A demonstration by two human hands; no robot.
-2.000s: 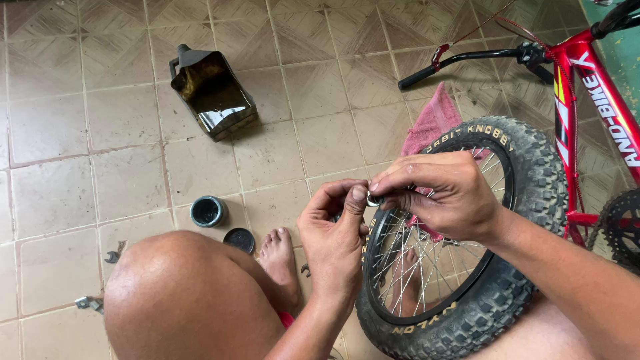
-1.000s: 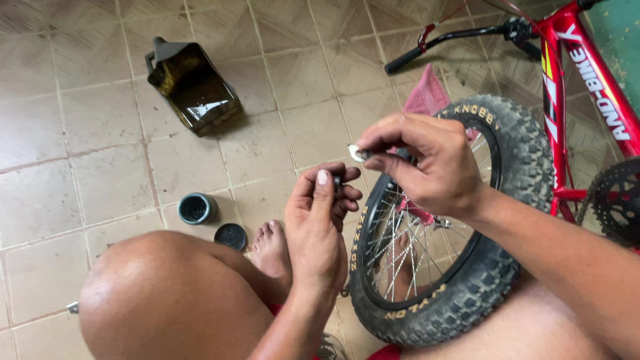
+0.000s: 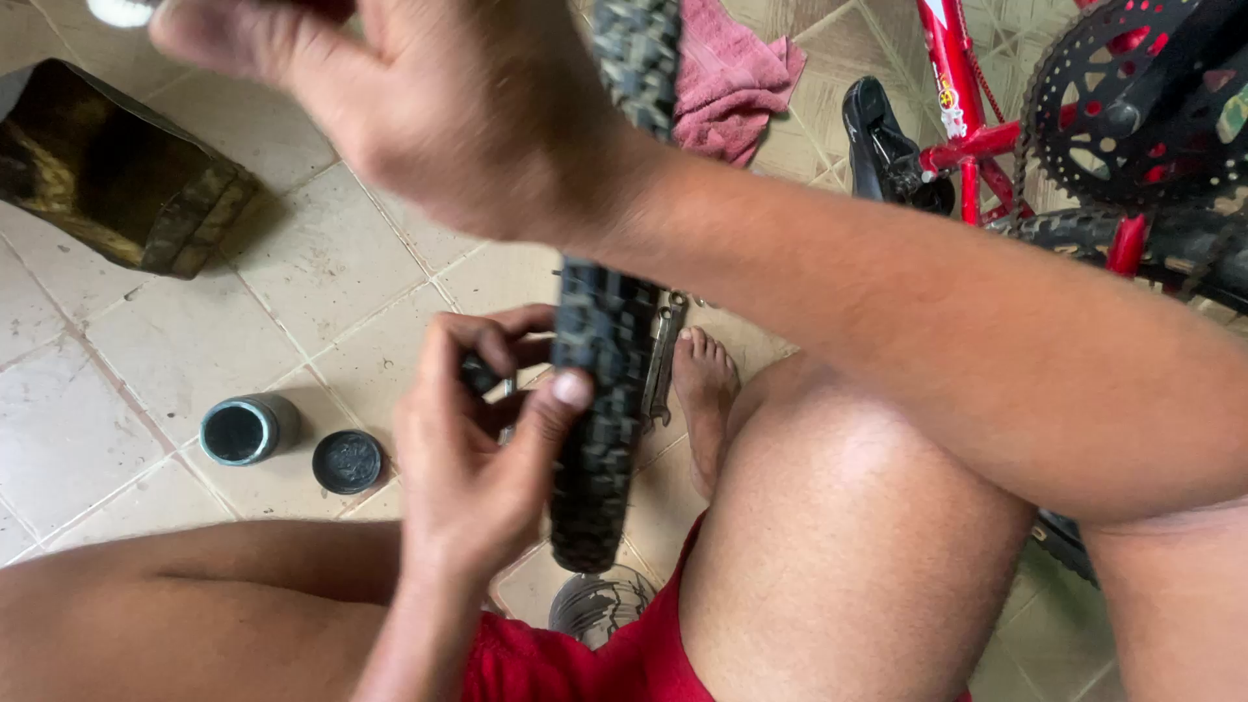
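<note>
A knobby bicycle tire (image 3: 600,409) on its wheel stands edge-on between my legs. My left hand (image 3: 487,419) touches its tread with the thumb, fingers curled round the left side. Something small and dark sits among those fingers; the wheel's far side is mostly hidden. My right hand (image 3: 429,107) is raised at the upper left, its forearm crossing in front of the tire. The fingertips run past the top edge of the view, beside a blurred whitish round thing (image 3: 122,10); whether they hold it I cannot tell.
A cut plastic container (image 3: 117,175) with dark residue lies at the upper left. An open jar (image 3: 237,432) and its black lid (image 3: 348,461) are on the tiles. Wrenches (image 3: 665,356) lie beside my foot. A pink cloth (image 3: 731,83), a bicycle saddle (image 3: 873,146) and a red bicycle frame (image 3: 975,146) are at the right.
The wheel has turned from lying slanted, its spokes showing, to edge-on. My left hand has gone to the tire, and my right hand has moved up and left. The view has shifted strongly.
</note>
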